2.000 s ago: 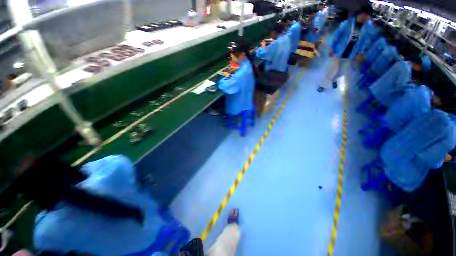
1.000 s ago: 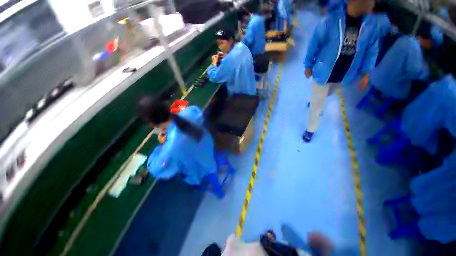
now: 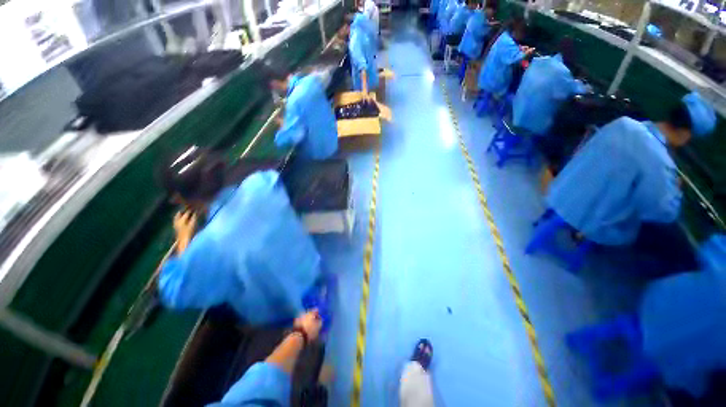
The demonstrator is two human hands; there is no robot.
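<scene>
My left hand (image 3: pixel 307 323) reaches forward at the lower left, with a blue sleeve and a dark band at the wrist. It is blurred, its fingers look curled, and I cannot tell whether it holds anything. It overlaps the edge of a blue stool (image 3: pixel 322 296) behind a seated person in blue. Dark bulky material (image 3: pixel 239 354) lies left of my forearm. My right hand is out of the picture.
A blue floor aisle (image 3: pixel 414 238) runs ahead between yellow-striped lines. My shoe (image 3: pixel 423 352) is on it. At left are a green bench (image 3: pixel 119 262), a dark-topped box (image 3: pixel 320 187) and an open carton (image 3: pixel 358 125). People in blue sit along both sides.
The view has moved forward along the aisle. My left hand has come into view; the blurred hand at the bottom right is gone. The person walking in the aisle is no longer in view.
</scene>
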